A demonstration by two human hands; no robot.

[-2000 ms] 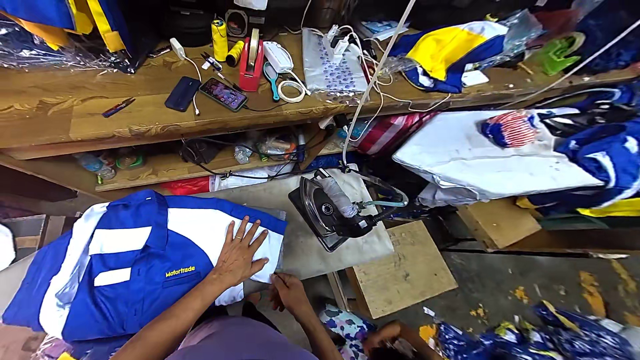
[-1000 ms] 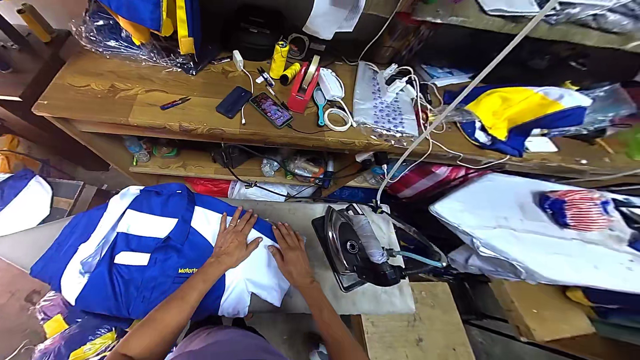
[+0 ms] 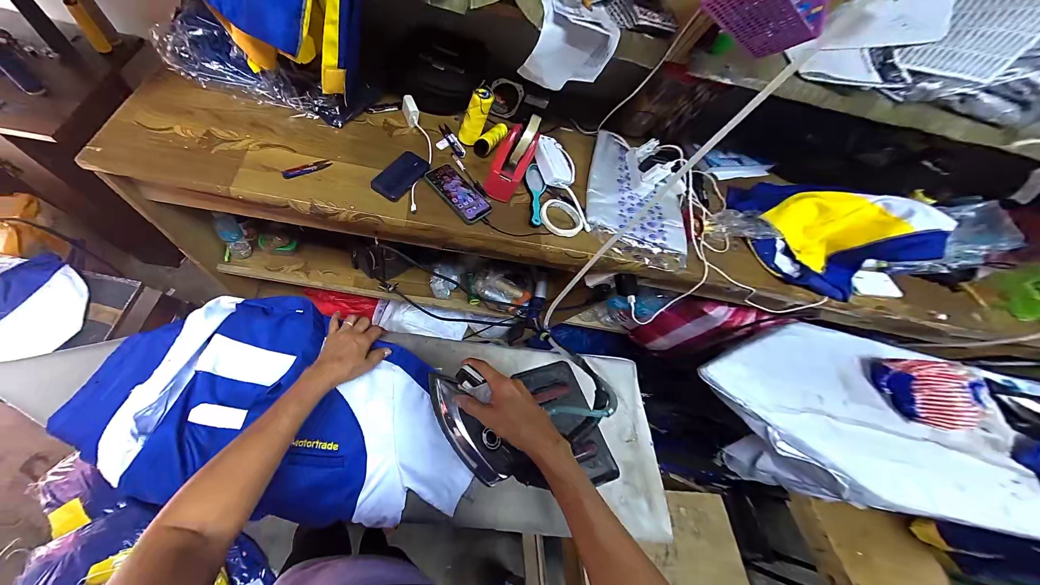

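Observation:
A blue and white shirt with yellow lettering on its chest lies spread on a pale-covered ironing board. My left hand rests flat on the shirt near its collar and shoulder, fingers apart. My right hand is closed around the handle of an electric iron. The iron's edge is at the white sleeve's outer side, tilted a little; part of its soleplate is hidden. Beneath and to the right of it lies a dark iron rest, from which a cord and a light blue hose rise.
Behind the board, a wooden bench holds a smartphone, a red tape dispenser, yellow thread spools and cables. A white cord crosses above the board. At the right stands a white-covered surface with a bagged item.
My right hand has moved from the shirt's sleeve to the iron and taken its handle. The iron has shifted toward the shirt. My left hand has moved up toward the collar.

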